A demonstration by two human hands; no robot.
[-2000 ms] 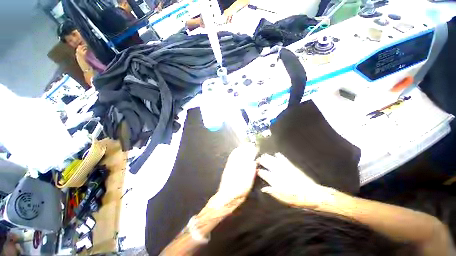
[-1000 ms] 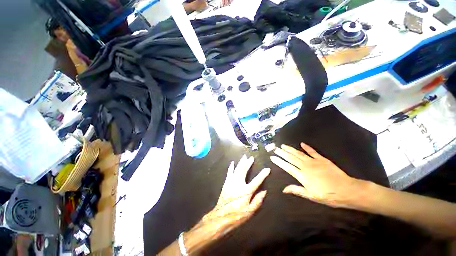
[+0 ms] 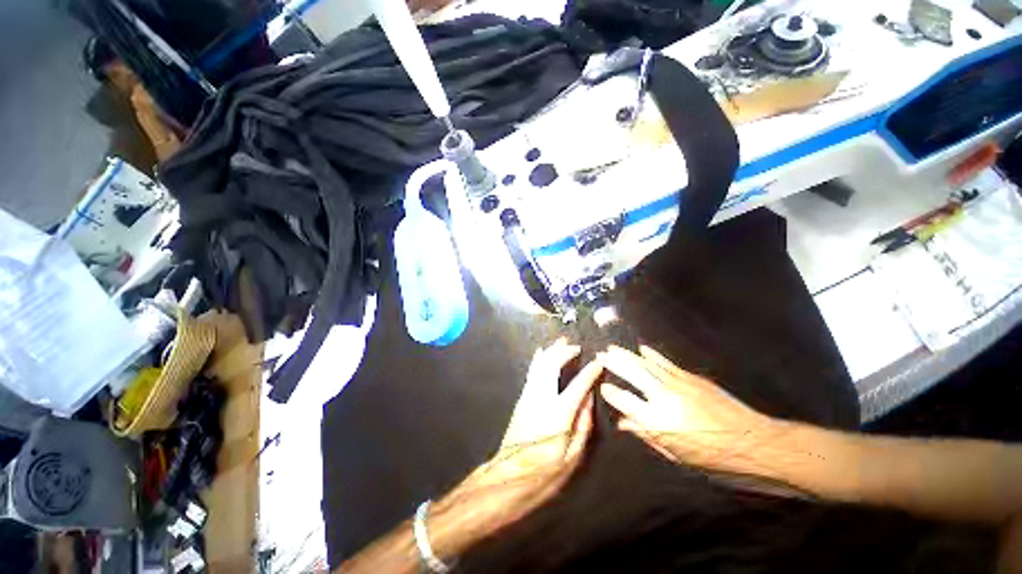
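Note:
A broad dark brown cloth panel (image 3: 448, 426) lies flat under the head of a white sewing machine with a blue stripe (image 3: 639, 230). My left hand (image 3: 549, 415) rests on the cloth just in front of the needle area (image 3: 585, 308), wearing a pale wristband. My right hand (image 3: 684, 404) lies beside it, palm down. The fingertips of both hands come close together below the presser foot. The fingers press on the cloth rather than grasp it. A pale blue rounded guard (image 3: 431, 275) stands left of the needle.
Long dark grey strips (image 3: 303, 146) are heaped behind the machine. One dark strip (image 3: 706, 157) hangs over the machine arm. At left are a tan basket (image 3: 185, 370), a grey fan-like box (image 3: 62, 471) and small labels on a brown board (image 3: 238, 448). Part of a person shows at upper left.
My hands have drawn together in front of the needle after being spread apart a second ago. The cloth panel has shifted upward under and past the machine head.

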